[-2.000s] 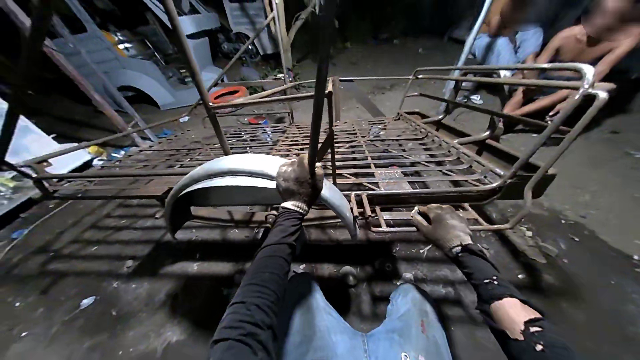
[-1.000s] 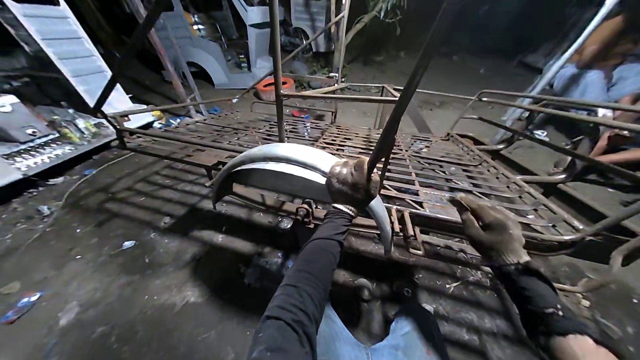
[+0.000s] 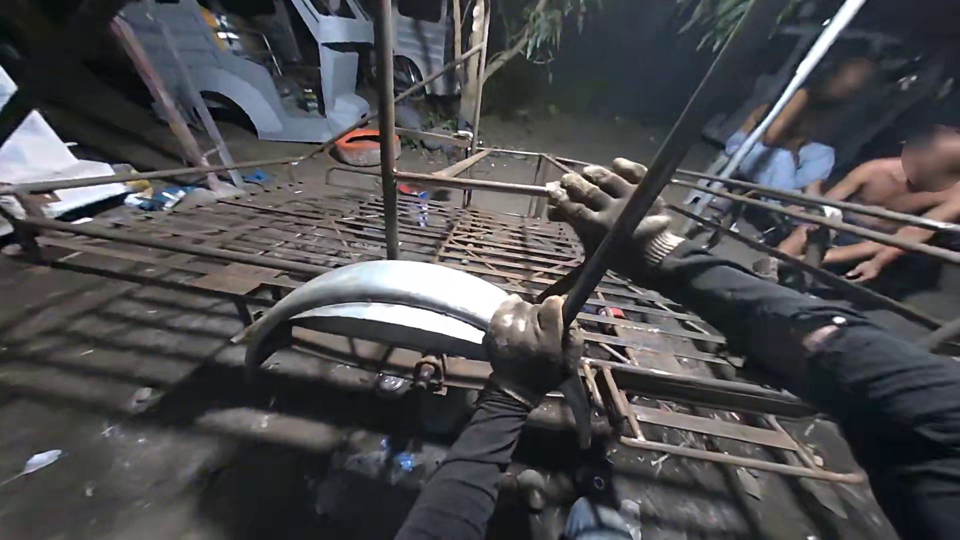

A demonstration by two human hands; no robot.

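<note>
My gloved left hand (image 3: 531, 341) is closed on the right part of a curved metal fender (image 3: 397, 289), at the foot of a slanted metal bar (image 3: 660, 165). The fender arches over the near edge of a rusty metal frame (image 3: 480, 240) with a slatted bed. My gloved right hand (image 3: 611, 214) is raised above the slats, behind the slanted bar, its fingers spread and pointing up and left. Nothing shows in its fingers; the palm is hidden, and whether it touches the bar I cannot tell.
An upright pole (image 3: 387, 135) and side rails (image 3: 810, 202) stand around the frame. Behind are an orange container (image 3: 360, 146) and a grey vehicle body (image 3: 255, 82). Two people sit at the right, one with a bare arm (image 3: 870, 244) forward. Litter (image 3: 41, 460) lies on the ground.
My right hand has moved from the frame's near right edge up and over the slats, beside the slanted bar. My left hand has stayed on the fender.
</note>
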